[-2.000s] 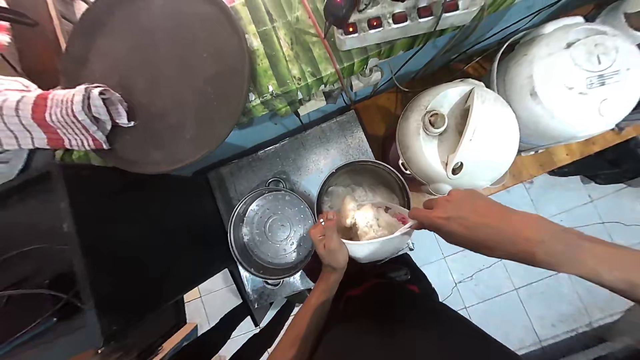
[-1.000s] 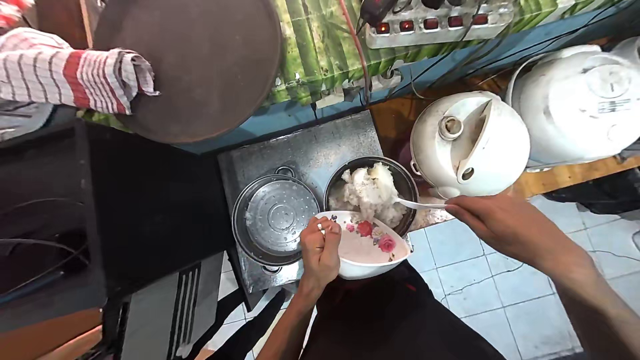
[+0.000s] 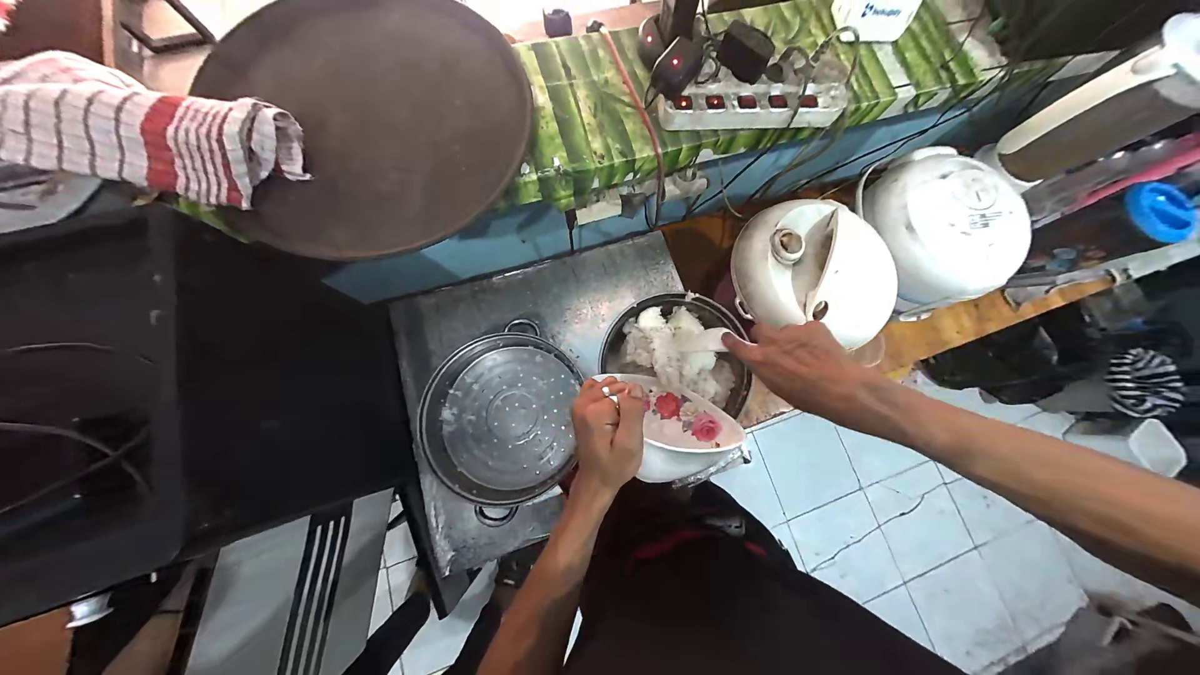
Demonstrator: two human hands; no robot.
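Observation:
My left hand (image 3: 609, 427), with a ring on one finger, grips the rim of a white bowl (image 3: 667, 461) with a floral pattern, tilted beside the near side of a dark metal pot (image 3: 614, 337). White rice (image 3: 689, 361) lies in that pot. My right hand (image 3: 797, 366) holds a pale rice paddle (image 3: 701, 341) by its handle, its blade in the rice. Left of my left hand a lidded steamer pot with a perforated surface (image 3: 511, 417) rests on the metal stove top (image 3: 562, 281).
Two white rounded lidded appliances (image 3: 867, 272), (image 3: 947, 225) stand on a wooden shelf at the right. Behind are a power strip (image 3: 750, 111) with cables and a large round dark tray (image 3: 375, 122), a striped cloth (image 3: 202, 141) over its edge. Tiled floor (image 3: 881, 487) shows below.
A second ago the paddle carried a clump of rice above the bowl; now its blade is in the pot's rice. My left hand keeps hold of the bowl.

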